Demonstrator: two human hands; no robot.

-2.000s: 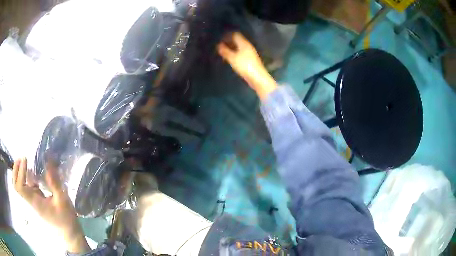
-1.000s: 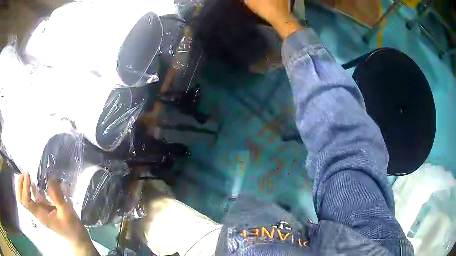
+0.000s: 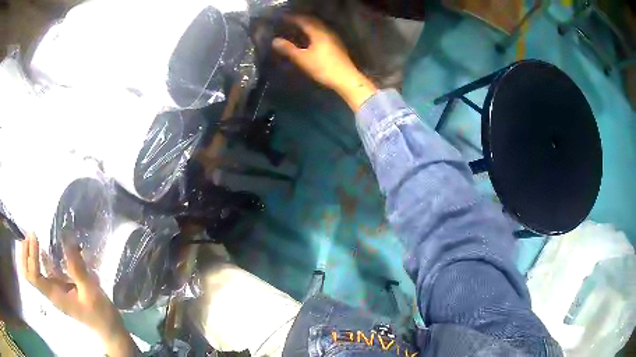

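Observation:
Several white units in clear, crinkled bags lie side by side at the left, glaring white. Their dark grey ends face right, such as the upper bagged unit [image 3: 199, 59], the middle one [image 3: 159, 155] and the lower one [image 3: 82, 213]. My left hand [image 3: 73, 289] is at the lower left, fingers apart, against the end of the lower bagged unit, without a closed grip. My right hand [image 3: 321, 56] is stretched out at the top middle, right of the upper unit, fingers apart, with nothing seen in it. The far ends of the units are lost in glare.
A round black stool [image 3: 544, 146] stands at the right on the blue-green floor [image 3: 335, 181]. A white plastic bag [image 3: 586, 289] lies at the lower right. Brown cardboard [image 3: 491, 17] shows at the top right. Dark, blurred shapes lie beside the unit ends.
My right hand reached up to the top edge a second ago and has come back down and left, fully into view. My left hand stays at the lower bagged unit.

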